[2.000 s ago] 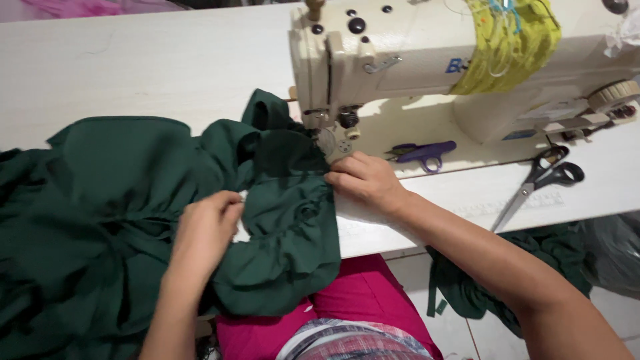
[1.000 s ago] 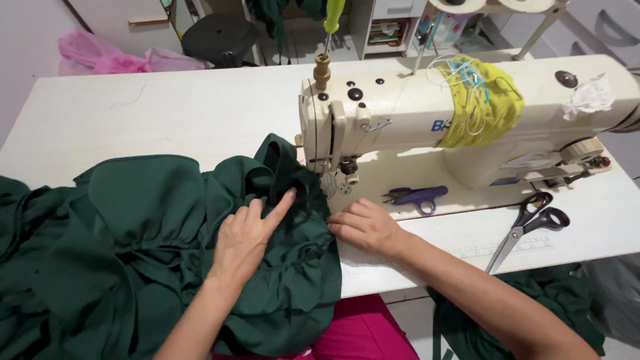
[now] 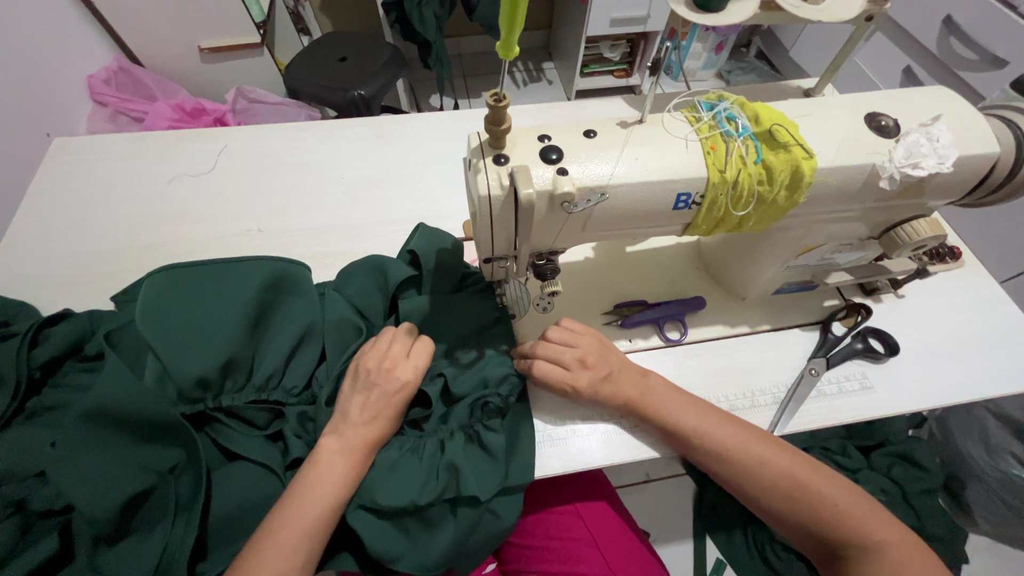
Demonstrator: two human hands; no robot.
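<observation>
Dark green gathered fabric (image 3: 232, 336) covers the left of the white table, its right edge beneath the needle area of a cream industrial sewing machine (image 3: 640, 184). My left hand (image 3: 388, 372) grips a fold of this fabric, a little left of and below the presser foot area. My right hand (image 3: 572, 364) pinches the fabric's right edge just in front of the needle plate, fingers closed on it. Purple thread snips (image 3: 660, 312) lie on the machine bed to the right of my right hand. Black-handled scissors (image 3: 828, 360) rest farther right, blades toward the table's front edge.
A ruler scale (image 3: 792, 388) runs along the front of the white table (image 3: 144, 200). Yellow-green cloth (image 3: 756, 168) with pins and threads wraps the machine arm. More green fabric (image 3: 864, 488) hangs below at the right. A black stool (image 3: 344, 68) and pink plastic (image 3: 176, 100) are behind.
My left hand, with its index finger extended on the fabric one second ago, is now closed on a fold. My right hand stays at the fabric's edge. The view has tilted up since two seconds ago.
</observation>
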